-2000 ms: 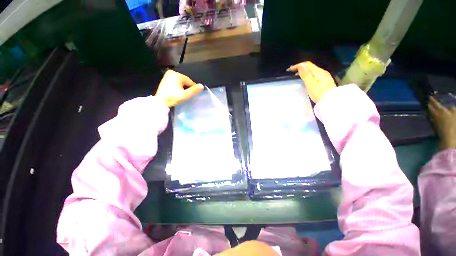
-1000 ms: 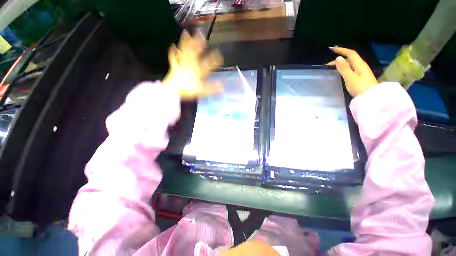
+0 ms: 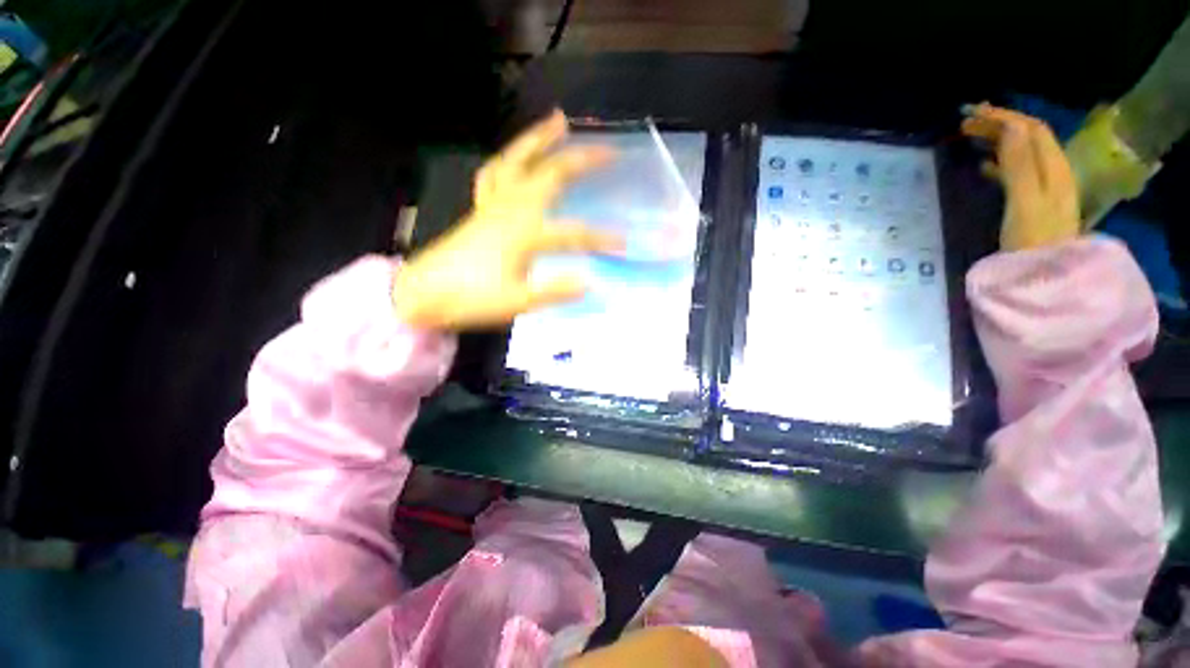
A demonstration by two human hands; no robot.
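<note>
Two tablets with glowing screens lie side by side in front of me. The left tablet has a pale screen with a bluish band and a film edge at its top. The right tablet shows rows of small icons. Shiny clear film edges stick out below both. My left hand is slightly blurred, fingers spread, over the left part of the left tablet; whether it touches the glass I cannot tell. My right hand is beyond the top right corner of the right tablet, fingers bent, holding nothing that I can see.
A tall black pile of foam trays with small white marks stands at the left. A green bench edge runs below the tablets. A pale post with yellowish wrap is at the upper right, with blue panels near it.
The view has shifted, so the tablets sit higher and further right. Icons now show on the right tablet. My left hand has moved from the left tablet's top corner down over its left side.
</note>
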